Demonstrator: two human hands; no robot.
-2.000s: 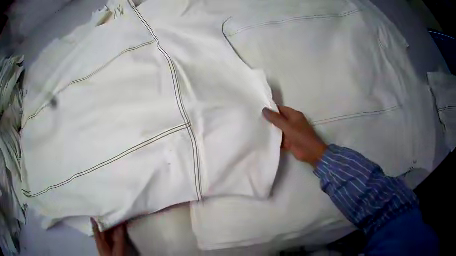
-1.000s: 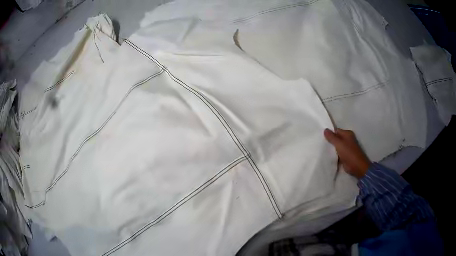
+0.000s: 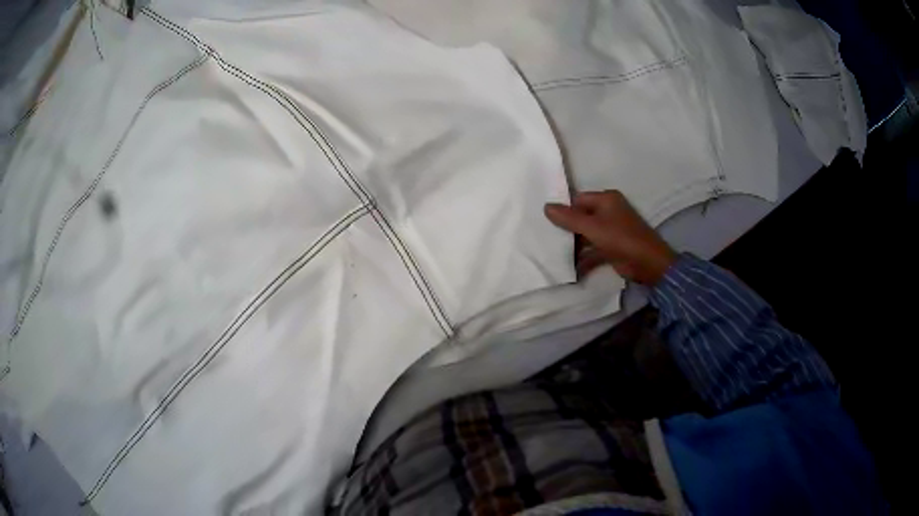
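Note:
A large off-white back panel (image 3: 272,232) with paired dark stitch lines spreads over the left and middle of the view, rippled in places. My right hand (image 3: 615,237) pinches its right edge, thumb on top and fingers under it. The panel's curved lower edge lies beside my plaid garment. Other white panels (image 3: 645,121) lie under and to the right of it, with a double seam showing. My left hand is not in view.
A smaller white piece (image 3: 806,76) with a short double seam lies at the upper right on the pale grey table (image 3: 741,217). My plaid garment (image 3: 504,443) fills the lower middle. A dark area and something blue are at the right.
The view has shifted, and the panel and seams now appear further up and left. My right hand still holds the edge. My left hand, seen two seconds ago at the lower edge, is out of view.

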